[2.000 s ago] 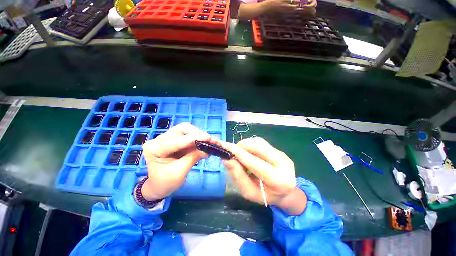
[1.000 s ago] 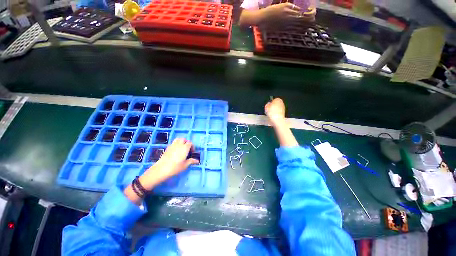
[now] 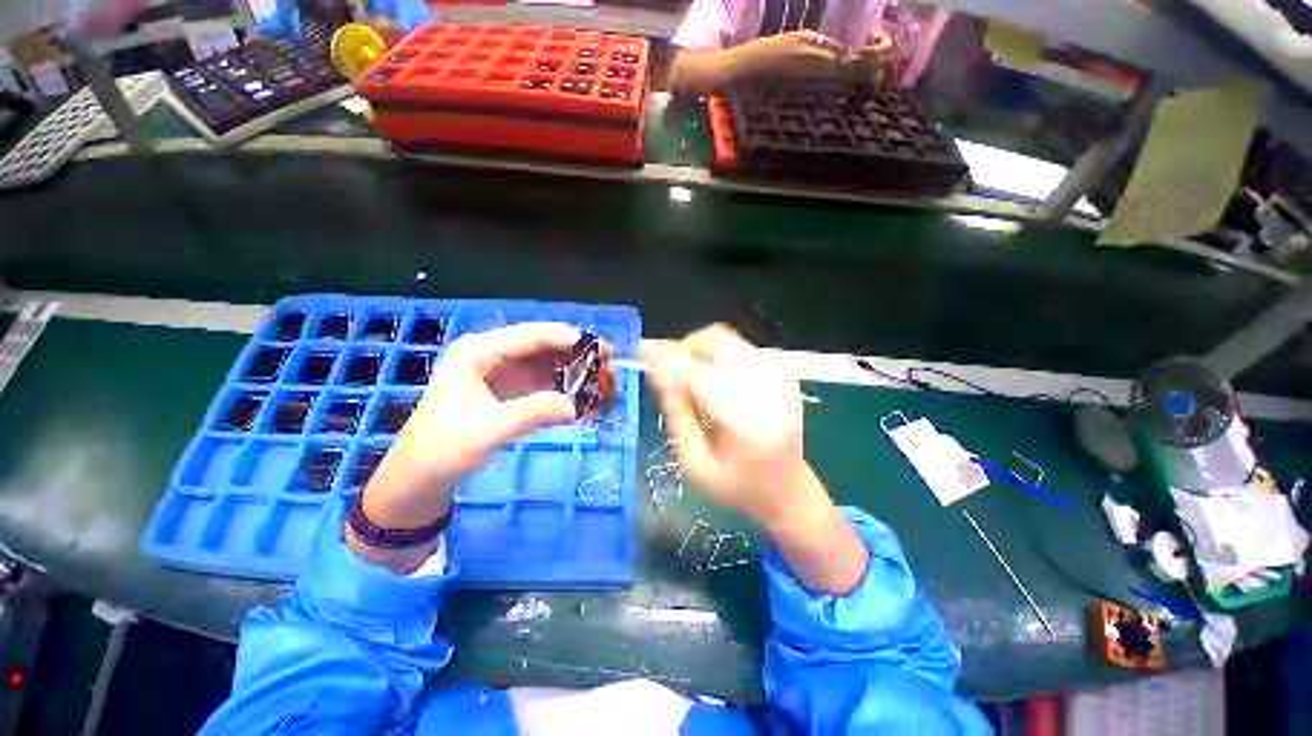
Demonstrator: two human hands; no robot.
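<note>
My left hand [image 3: 482, 410] holds an opened dark device unit [image 3: 581, 377] on edge above the blue tray [image 3: 554, 554]; orange-copper insides show on its right side. My right hand [image 3: 734, 417] is just right of the unit and grips a thin pale stick [image 3: 633, 362], its end pointing at the unit. The blue tray has dark units in several pockets of its left and upper part. Thin white square frames [image 3: 715, 545] lie loose right of the tray, and some show in its right pockets.
A white card [image 3: 938, 460], a blue tool [image 3: 1025, 485] and a thin rod [image 3: 1007, 572] lie at right. Farther right are an orange block [image 3: 1127, 636] and a small fan [image 3: 1183, 406]. Across the dark green strip are red trays [image 3: 504, 130], black trays [image 3: 842, 137] and a person's hands.
My left hand has lifted from the tray with an opened unit. My right hand has come back from the far strip to beside the unit, with the stick towards it.
</note>
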